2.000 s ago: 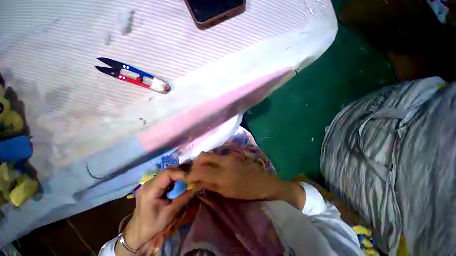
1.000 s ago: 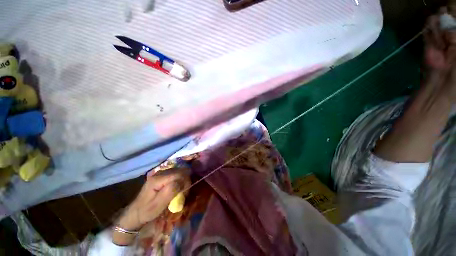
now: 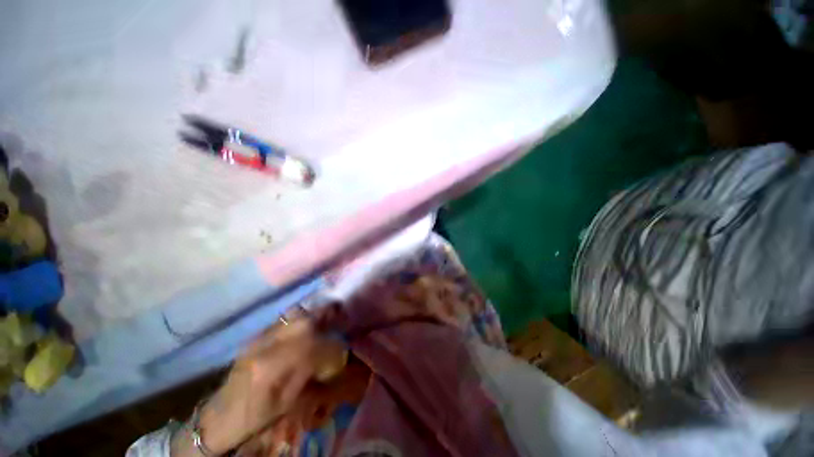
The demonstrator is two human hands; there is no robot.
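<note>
My left hand (image 3: 286, 366) is blurred over my lap, just below the table edge. Its fingers are closed on a plush toy (image 3: 330, 361), of which only a blurred yellowish end shows at the fingertips; the rest is hidden in the hand. My right hand is out of the picture; only a blurred forearm and the white sleeve show at the lower right edge. No thread or needle can be made out.
Thread snips (image 3: 248, 153) lie on the pale cloth-covered table (image 3: 134, 223). A smartphone (image 3: 399, 27) lies at the top. Blue-and-yellow plush toys (image 3: 31, 286) are piled at the left edge. Striped grey fabric (image 3: 687, 268) is at the right, and a brown box (image 3: 553, 357) on the green floor.
My right hand, which drew a long thread out to the upper right, has dropped down and out of view. The view has shifted, and my left hand stays over the lap.
</note>
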